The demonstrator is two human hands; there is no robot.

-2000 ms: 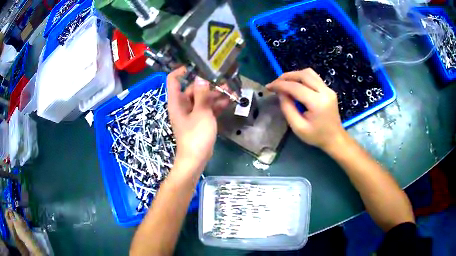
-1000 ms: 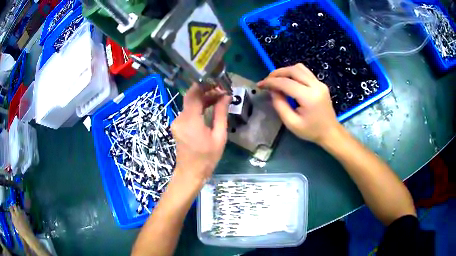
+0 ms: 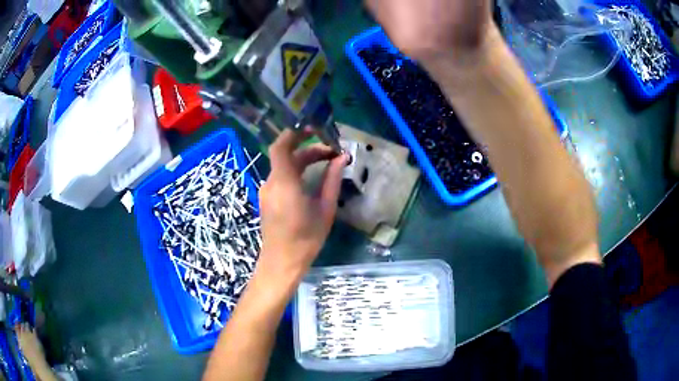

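Observation:
My left hand (image 3: 298, 201) is at the fixture block (image 3: 351, 170), with thumb and fingertips pinched together beside the tip of the press ram (image 3: 330, 134). What is between the fingertips is hidden; a pin cannot be made out. My right hand (image 3: 432, 26) is raised at the top edge, cut off by the frame and blurred; its fingers are not visible. The green-bodied press (image 3: 179, 45) carries a yellow warning label (image 3: 299, 68). The block stands on the grey base plate (image 3: 391, 186).
A blue tray of pins (image 3: 160, 283) is left of the press, and a blue tray of black rings (image 3: 453, 199) lies partly under my right forearm. A clear box with rows of pins (image 3: 372, 363) is nearest me. Whitish containers (image 3: 104, 141) and a red bin (image 3: 175, 104) are at left. Another person's hand (image 3: 31, 350) shows lower left.
My right hand has risen from beside the base plate to the top edge, its forearm now crossing the ring tray. My left hand stays at the block, fingertips now closed beside the ram.

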